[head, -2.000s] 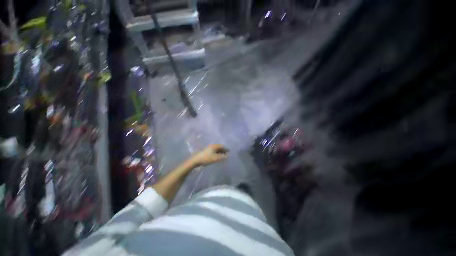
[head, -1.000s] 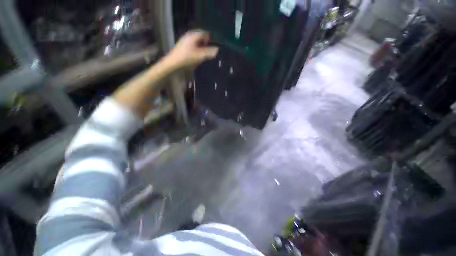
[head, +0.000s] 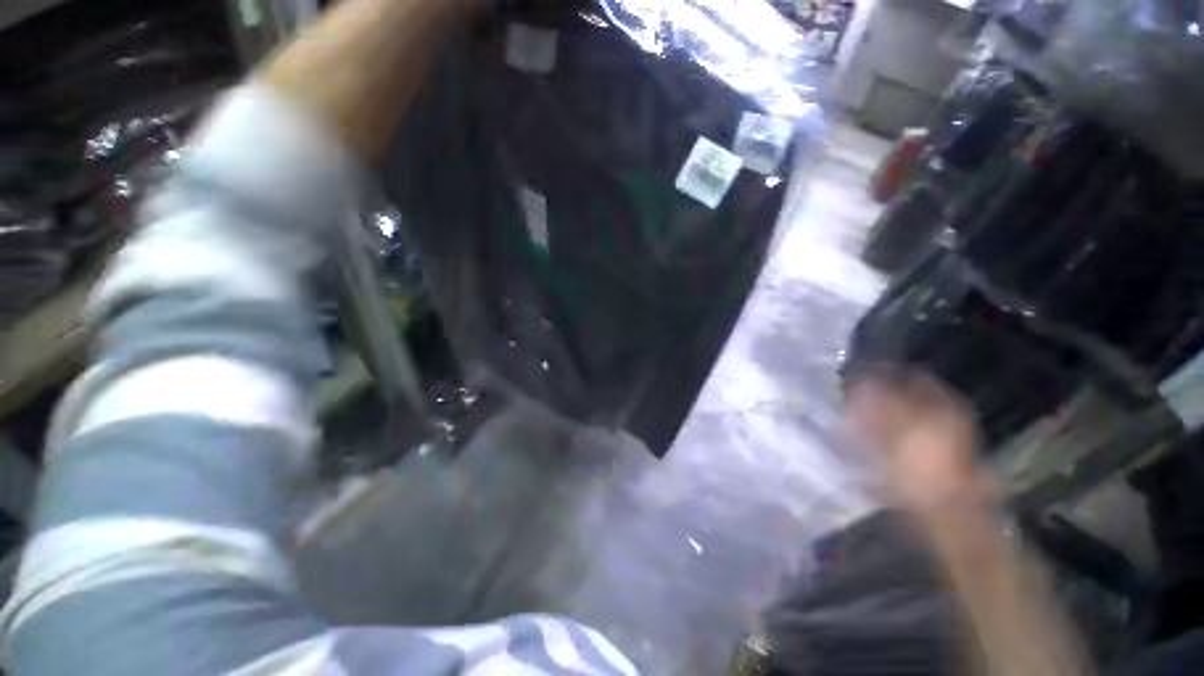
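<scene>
Dark bagged garments (head: 607, 264) in clear glossy film hang in front of me at upper centre, with white labels (head: 709, 172) on them. My left forearm reaches up beside them at the upper left. My left hand is cut off by the top edge, so any grip is hidden. My right hand (head: 924, 442) is strongly blurred at the right, in front of dark bagged pieces. I cannot tell its finger shape, and no held thing can be made out.
Dark bagged stacks (head: 1076, 225) line the right side, with another dark piece (head: 858, 601) low at the lower right. Shelving with shiny bagged goods (head: 132, 139) is at the left. Grey floor (head: 621, 528) runs between them towards a pale wall at the back.
The hanging dark garments appear larger and nearer, with more labels showing. My left arm has moved up, taking the hand out of the picture. My right hand has come into view.
</scene>
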